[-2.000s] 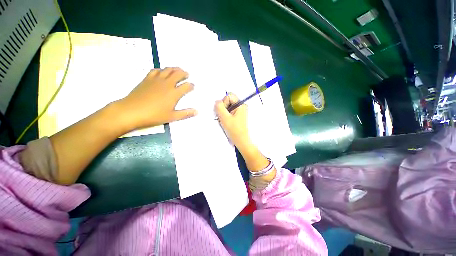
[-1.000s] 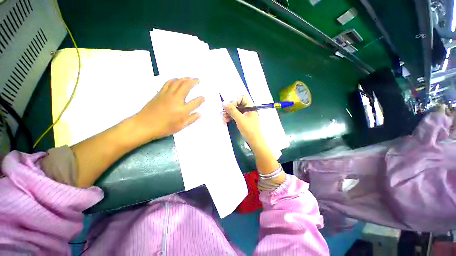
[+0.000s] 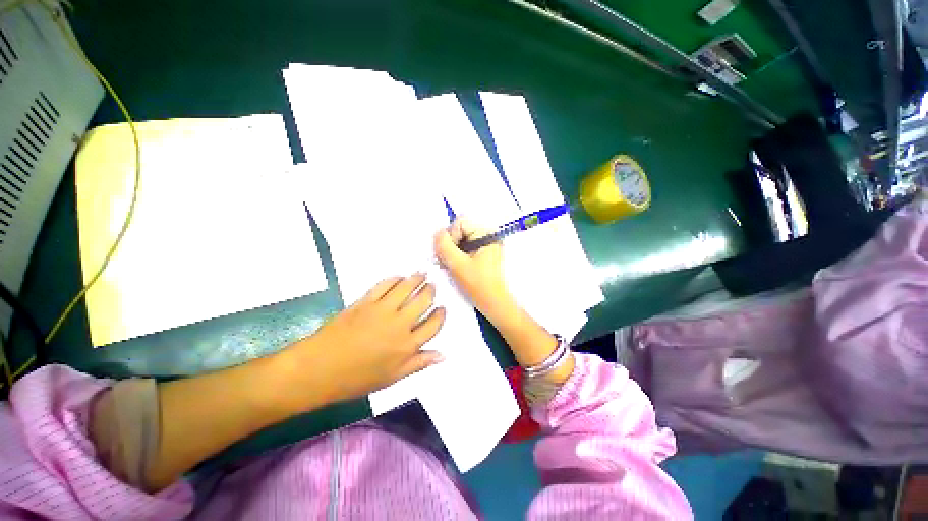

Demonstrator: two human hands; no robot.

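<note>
Overlapping white paper strips (image 3: 356, 132) lie on the dark green bench mat in front of me. My right hand (image 3: 476, 267) holds a ballpoint pen (image 3: 519, 224) with a bright blue end, its writing tip hidden by my fingers over the strips. My left hand (image 3: 392, 331) rests palm down on the lower part of the strips, fingers slightly apart, holding nothing. A wider white sheet with a yellow edge (image 3: 204, 219) lies left of the strips. Any writing on the papers is too bright to make out.
A roll of yellow tape (image 3: 615, 190) stands right of the strips. A cream vented box (image 3: 41, 132) with a yellow cable is at the left. A metal rail (image 3: 651, 66) runs behind. A person in a pink smock (image 3: 753, 377) is at the right. Something red (image 3: 521, 407) shows below the bench edge.
My left hand has moved down the strips, towards me, uncovering the upper strips and the wide sheet's right edge. My right hand still holds the pen, at a changed tilt.
</note>
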